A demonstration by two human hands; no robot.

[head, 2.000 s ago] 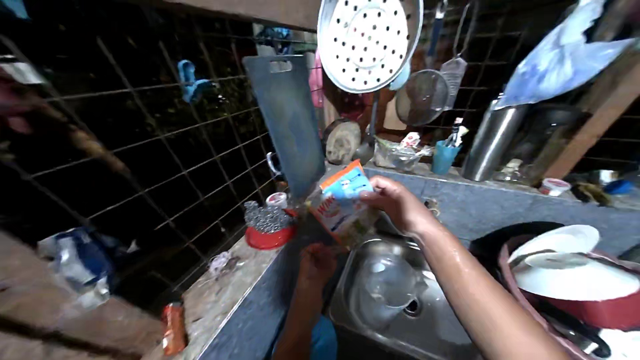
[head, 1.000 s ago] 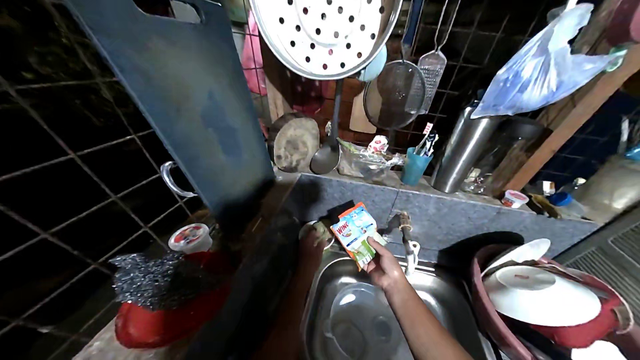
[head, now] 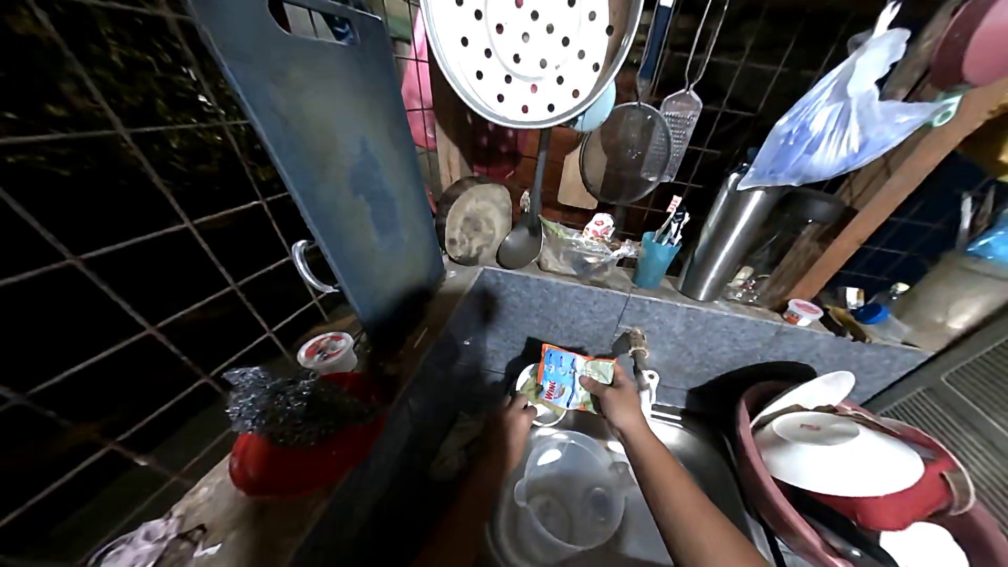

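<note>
My right hand (head: 614,394) grips the right edge of an orange, blue and white packet (head: 565,378), held above the back rim of the steel sink. Left of it, my left hand (head: 516,417) is close to a small white round dish (head: 542,411) with something green and yellowish in it, behind the sink; whether its fingers hold the dish or a green sponge-like piece is unclear. Below the hands, a clear plastic pitcher (head: 571,496) sits in the sink basin (head: 669,504). The faucet (head: 639,354) is just behind my right hand.
A pink basin (head: 748,441) of white plates stands at the right. At the left are a red container (head: 276,472) with crumpled dark material and a blue cutting board (head: 339,157). Along the ledge stand a blue cup (head: 655,260) of toothbrushes and a steel tumbler (head: 724,244). A perforated metal steamer tray (head: 531,55) hangs above.
The packet has been brought down from higher up to over the back of the sink, still in my right hand. My left hand has come up beside the white dish. The view has shifted closer.
</note>
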